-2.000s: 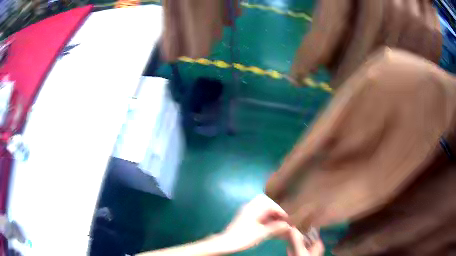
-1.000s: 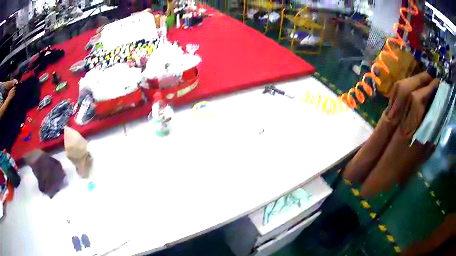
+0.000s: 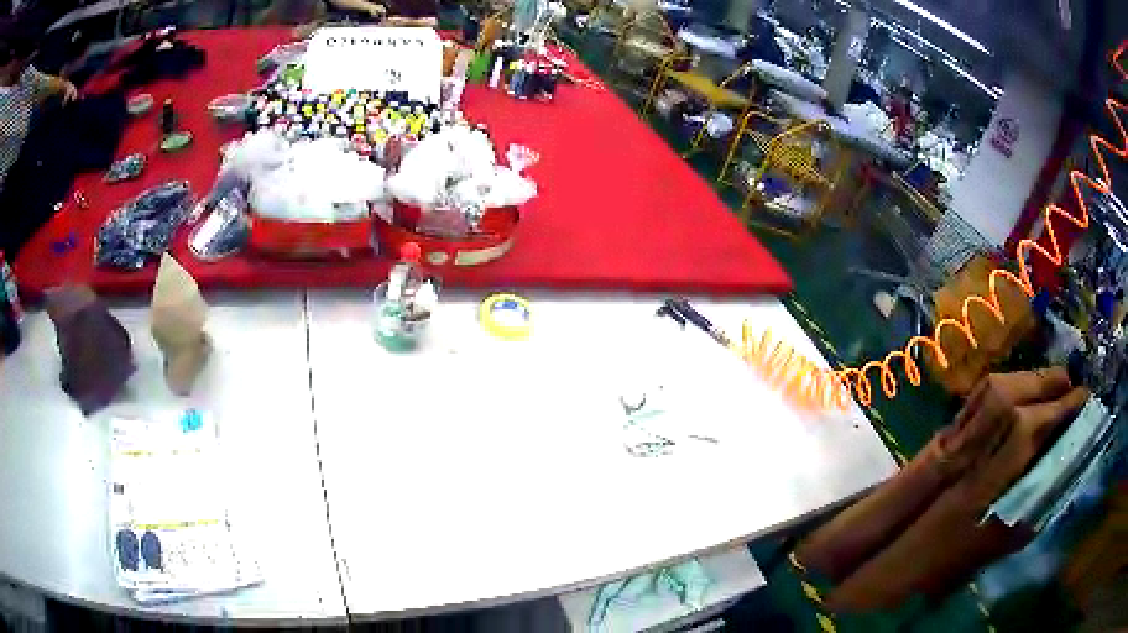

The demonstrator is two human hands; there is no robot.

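Note:
Neither of my hands is in the picture. The white table lies nearest in front of me. On it are printed work sheets at the left, a yellow tape roll, a small clear cup with a red-topped item, and a black tool joined to a coiled orange hose. A small pale tangle lies right of the middle. A dark brown piece and a beige piece stand at the left.
Red cloth covers the far part, with bag-covered red tubs and many small coloured items. Brown garments hang at the right. An open drawer holds pale green strips. Part of a person shows at far left.
The view has swung left from the brown jacket to the table. My hand and the jacket it touched have left the picture. Since one second ago, the table's items look sharper.

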